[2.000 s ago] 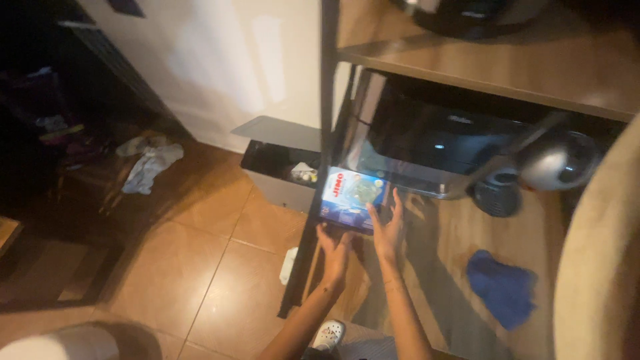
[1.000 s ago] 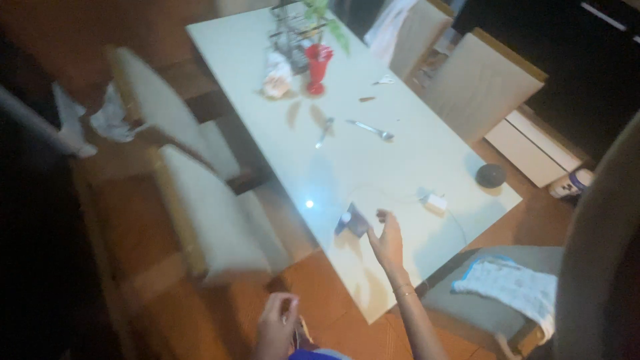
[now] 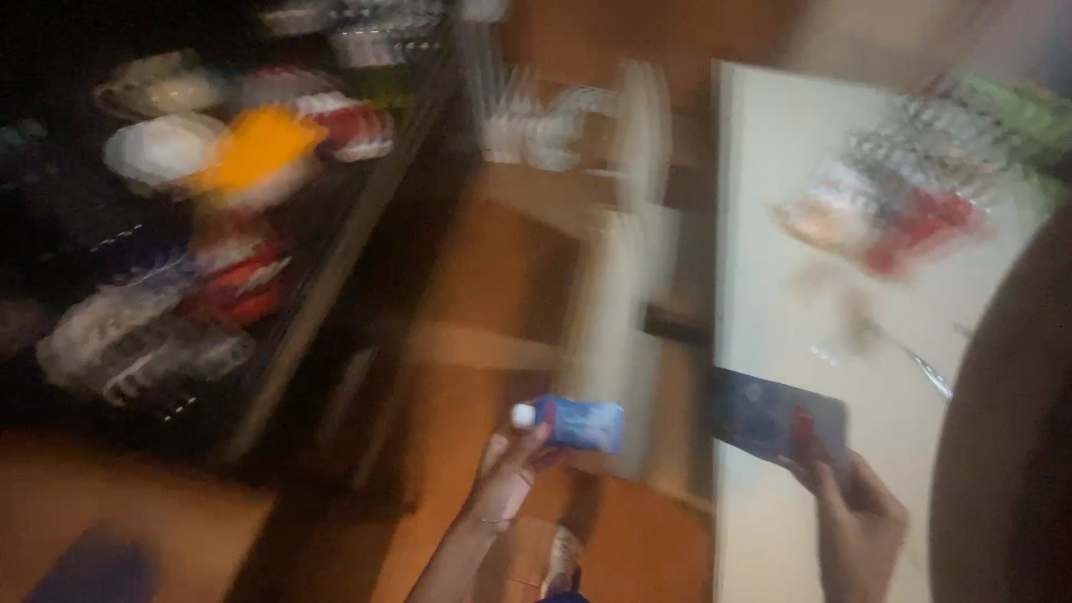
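My left hand [image 3: 512,469] grips a small blue bottle with a white cap [image 3: 586,425], held above the tiled floor beside the table. The bottle lies sideways, its cap toward the left. My right hand [image 3: 863,511] holds a dark flat packet or box [image 3: 775,414] with a red mark by its near end, over the edge of the pale table [image 3: 754,293]. Motion blur hides the finer detail of both items.
On the table are a blurred red object [image 3: 925,230], a green plant [image 3: 1017,126] and a metal utensil [image 3: 928,373]. Pale chairs [image 3: 615,335] line its left side. Further left, a dark surface bears an orange object [image 3: 260,151] and several blurred items.
The view has swung far, from a shelf to the table and then leftward. My left hand, seen low by the table one second ago without a visible bottle, now holds the blue bottle.
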